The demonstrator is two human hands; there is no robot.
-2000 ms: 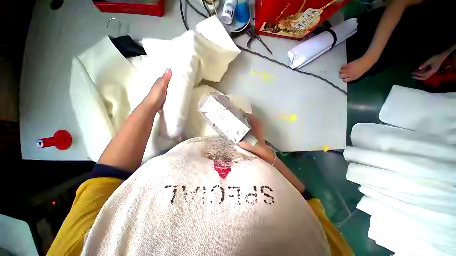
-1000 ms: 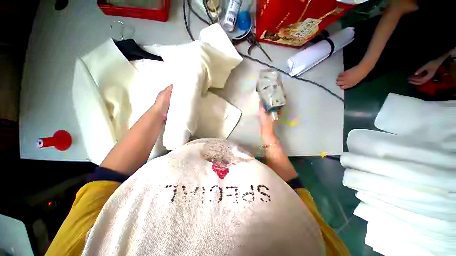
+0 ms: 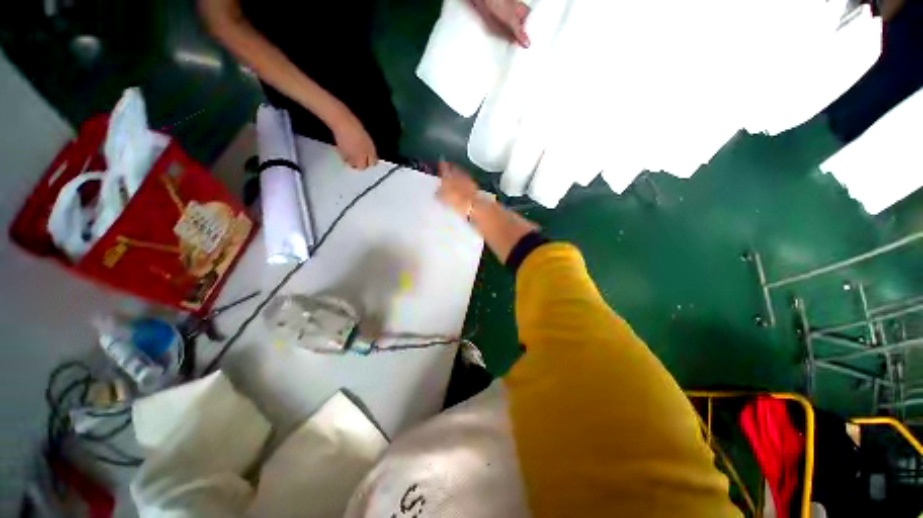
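Note:
The white jacket [image 3: 207,445] lies at the bottom left, cut off by the picture's edge. The boxy grey-clear hand-held corded device [image 3: 312,324] lies on the pale table [image 3: 374,273] with nobody holding it. Its thin lead runs to the table's near edge. My right hand [image 3: 457,190] is blurred at the table's far corner, beside the end of the dark cable [image 3: 344,218]. Whether its fingers hold anything cannot be told. My left hand is not in view.
A person's hand [image 3: 354,145] rests at the table's far edge, by a white roll [image 3: 283,192]. A red carrier bag [image 3: 152,268], bottle [image 3: 127,354] and dark forked tool [image 3: 210,324] are left. White garments [image 3: 627,91] hang beyond; metal racks [image 3: 830,324] stand right.
The view has swung right. My right hand has let go of the device and moved to the table's far corner. The device now lies on the table. My left hand has left the picture.

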